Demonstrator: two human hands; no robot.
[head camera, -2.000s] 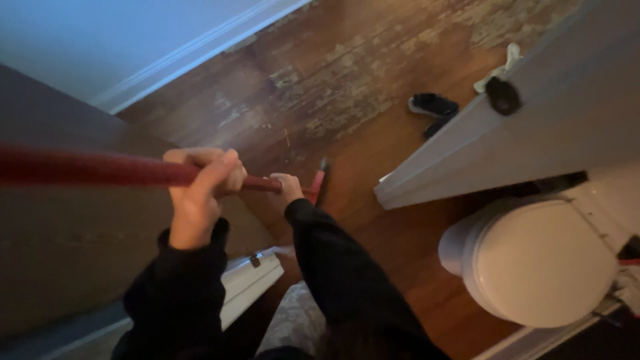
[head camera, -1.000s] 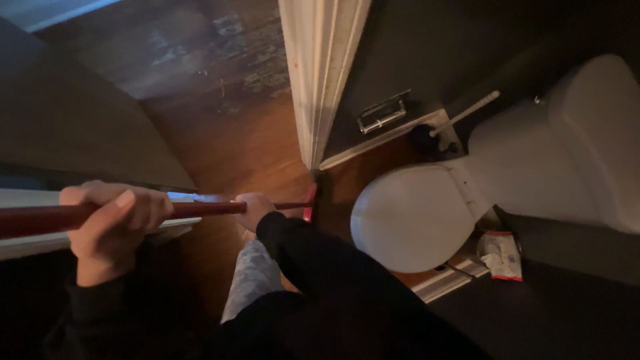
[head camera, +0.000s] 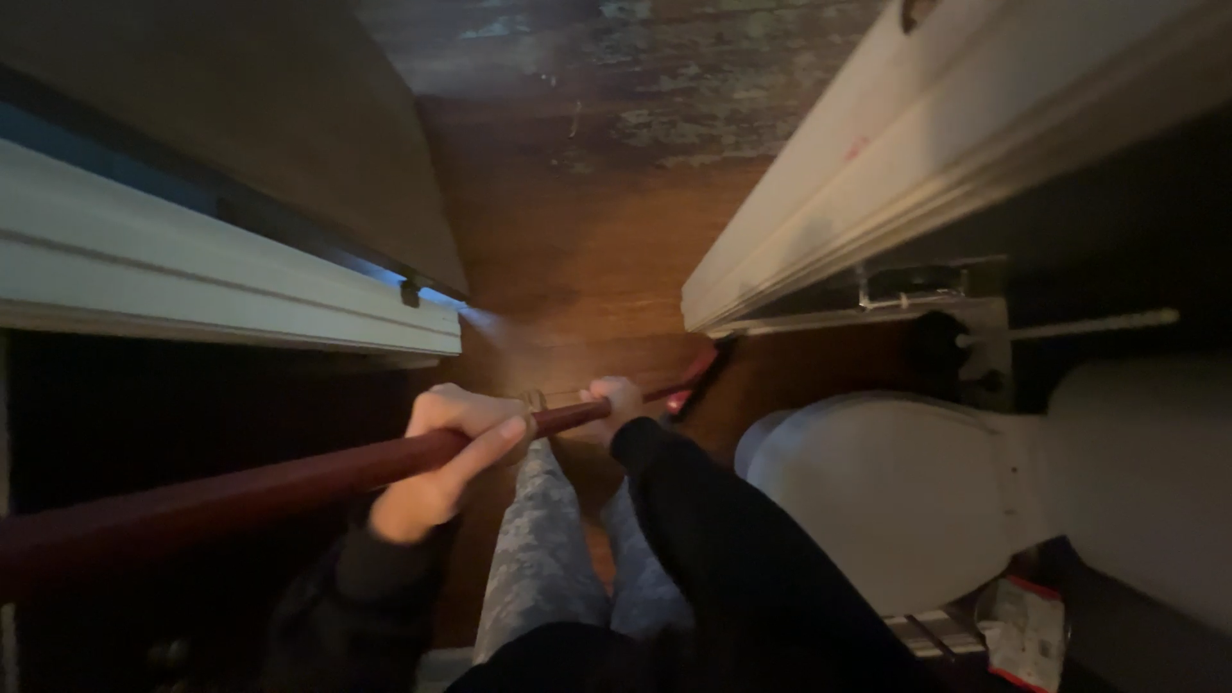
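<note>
My left hand (head camera: 462, 452) is closed around a long red pole (head camera: 289, 486), which runs in from the left edge. Farther down the same pole, my right hand (head camera: 613, 404) grips it near its lower end. Beyond my right hand, a red head (head camera: 698, 375) with a dark edge, apparently a push broom or similar floor tool, lies at the wooden floor (head camera: 577, 221) near the foot of the white door frame. Its dark edge is too dim to tell as bristles.
At the right stands a toilet (head camera: 885, 496) with its lid down. A toilet brush (head camera: 1088, 325) and a wall-mounted paper holder (head camera: 910, 284) are behind it. White door trim (head camera: 818, 192) rises at right, more trim (head camera: 221, 269) at left. A red and white package (head camera: 1025, 630) lies low right.
Both hands have stayed on the red pole. The view has swung over the toilet and partly back towards the doorway. The shoes seen two seconds ago are out of view.
</note>
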